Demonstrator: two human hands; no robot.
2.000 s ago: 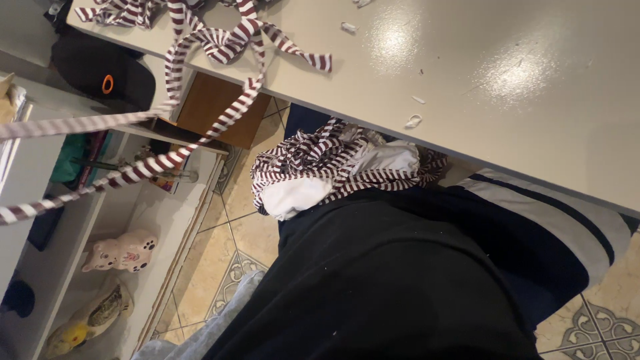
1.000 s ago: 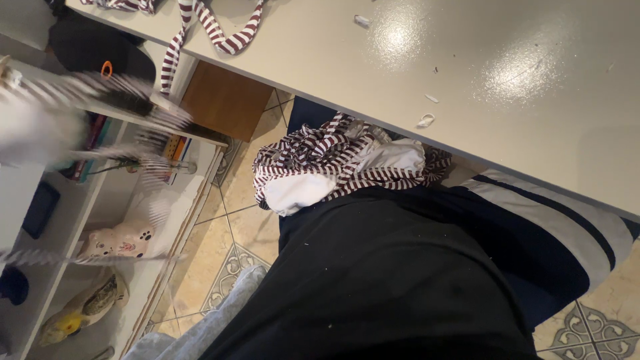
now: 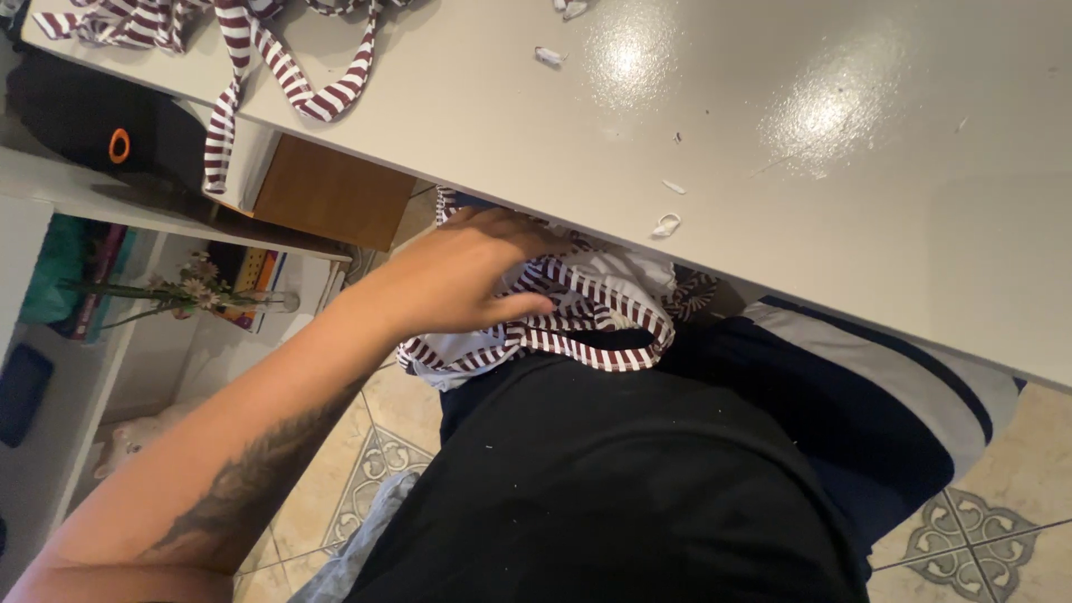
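Note:
My left hand (image 3: 477,268) reaches in from the left, palm down, over a bunched pile of white fabric with maroon-and-white striped trim (image 3: 607,356) on my lap, at the table's edge. Its thumb lies apart from the fingers, whose tips are partly lost against the cloth, so a grip cannot be made out. A loop of the trim lies just right of the thumb. More striped strips (image 3: 335,100) lie on the tabletop at the upper left, one end hanging over the edge. My right hand is not in view.
The grey tabletop (image 3: 837,234) spans the upper right, with small white scraps (image 3: 667,225) on it. At the left are a black cap (image 3: 92,109), a brown wooden panel (image 3: 327,193) and shelves holding books and flowers in a glass vase (image 3: 272,301).
My left hand has come into view over the pile. A striped loop now lies on the pile's near side. The long strips that stretched off to the left are gone from there.

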